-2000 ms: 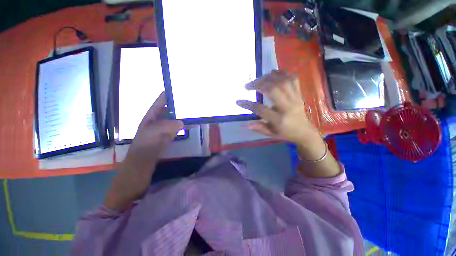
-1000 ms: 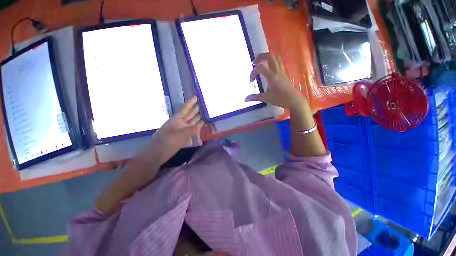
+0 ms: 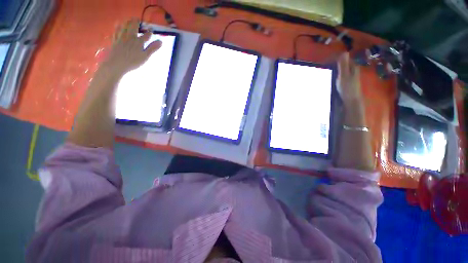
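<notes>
Three tablets with glowing white screens lie in a row on white sheets: the left tablet (image 3: 143,87), the middle tablet (image 3: 219,92) and the right tablet (image 3: 301,109). A short black cable (image 3: 233,23) curves from the middle tablet's top edge; the other two have similar cables. My left hand (image 3: 125,51) is over the upper left part of the left tablet, fingers spread, holding nothing. My right hand (image 3: 349,77) is beside the right tablet's upper right edge, slightly blurred; whether it touches the edge is unclear.
Orange sheeting (image 3: 66,61) covers the bench. Stacked tablets (image 3: 20,61) are at the far left. A yellow pad (image 3: 303,10) is at the back. Metal connectors (image 3: 382,57) and two dark tablets (image 3: 422,141) lie at right. A red fan (image 3: 451,204) and blue crate (image 3: 410,231) are lower right.
The view has shifted left, so the tablets appear further right. My left hand has moved from between the middle and right tablets to the left tablet. My right hand has left the right tablet's screen.
</notes>
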